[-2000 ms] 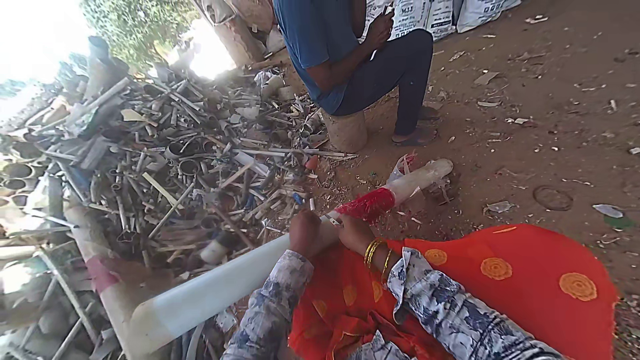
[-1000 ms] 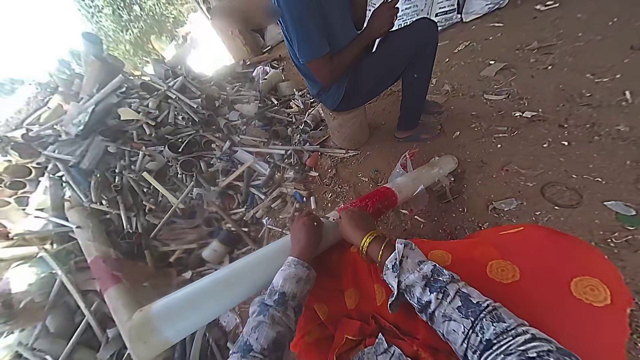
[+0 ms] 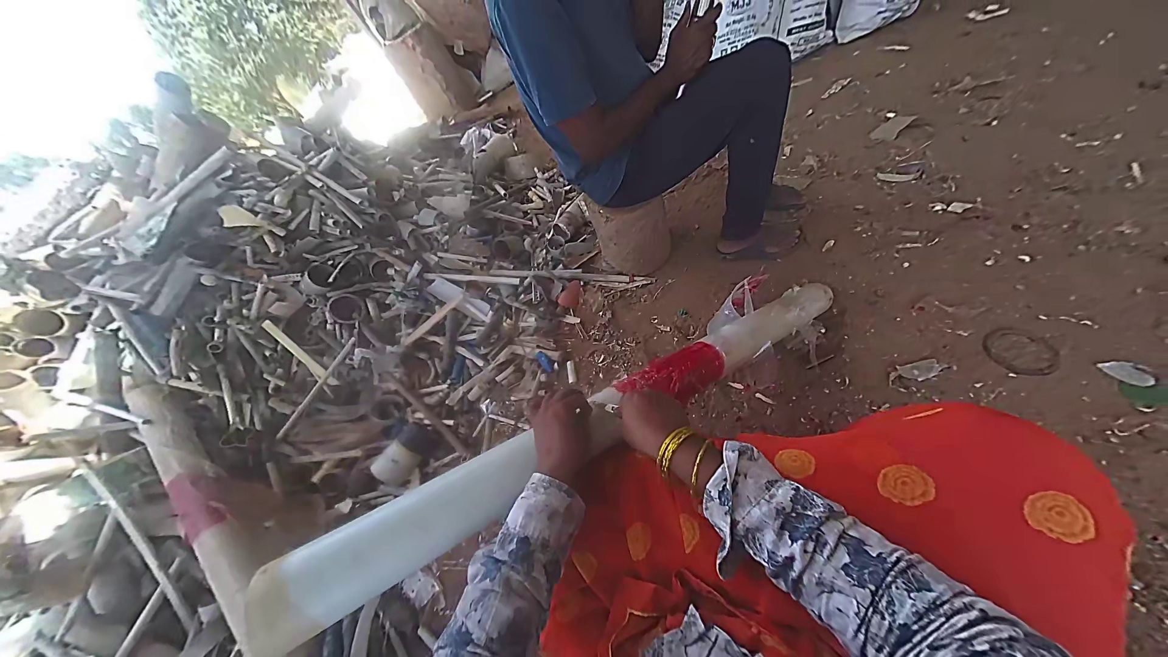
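Note:
A long pale plastic pipe [image 3: 429, 511] lies slantwise across the lap, from lower left to upper right. A red wrapping [image 3: 680, 371] surrounds its upper part, and torn clear plastic film [image 3: 730, 310] hangs near its far end. My left hand [image 3: 560, 429] is closed around the pipe near its middle. Just right of it, my right hand [image 3: 650, 422], with yellow bangles at the wrist, grips the pipe beside the red wrapping. Both palms and most fingertips are hidden. An orange-red cloth [image 3: 949, 493] with round yellow patterns covers the lap.
A large heap of pipe scraps [image 3: 365, 274] fills the left side. Another pipe [image 3: 173, 438] with a pink-red band lies at lower left. A person [image 3: 584, 100] in a blue shirt sits ahead on a round block [image 3: 631, 237]. White printed sacks [image 3: 808, 23] stand behind; litter dots the soil.

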